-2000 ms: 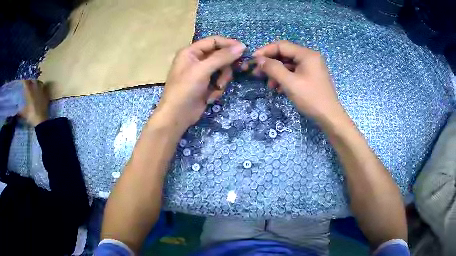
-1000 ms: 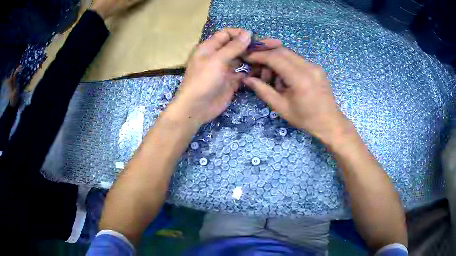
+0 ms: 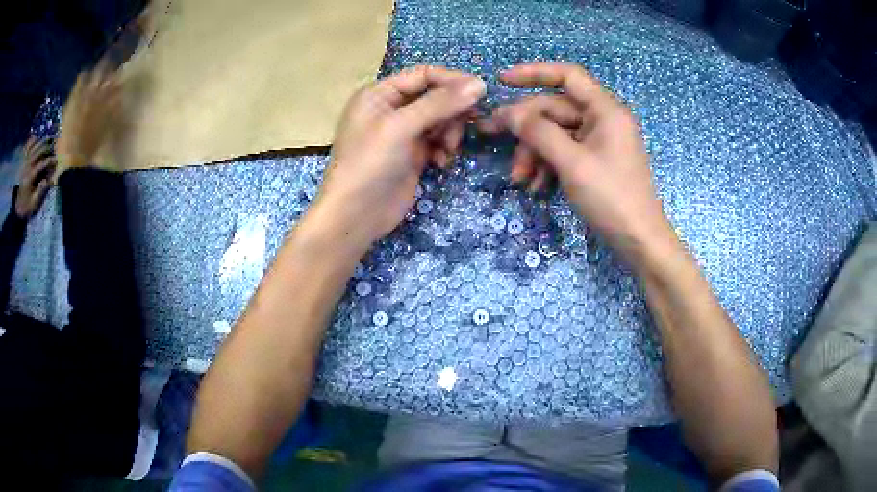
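Small round fittings (image 3: 481,316), dark with pale round centres, lie loose on the bubble wrap (image 3: 750,192), several in a pile below my hands. My left hand (image 3: 389,144) is above the pile with thumb and index finger pinched together; what lies between the tips is too small and blurred to tell. My right hand (image 3: 572,144) is just to its right, fingers curled and slightly apart, blurred at the tips. A small dark thing shows faintly between the two hands, and I cannot tell which hand has it.
A tan paper sheet (image 3: 250,77) lies at the back left. Another person's hand (image 3: 88,115) is on its left edge, with a dark sleeve (image 3: 101,259) along the left. Another hand (image 3: 36,173) shows at the far left. A person's light-clothed leg (image 3: 841,336) is at the right edge.
My hands were close together one second ago and have moved apart at the fingertips. The neighbour's dark-sleeved arm has drawn back to the left from across the sheet.
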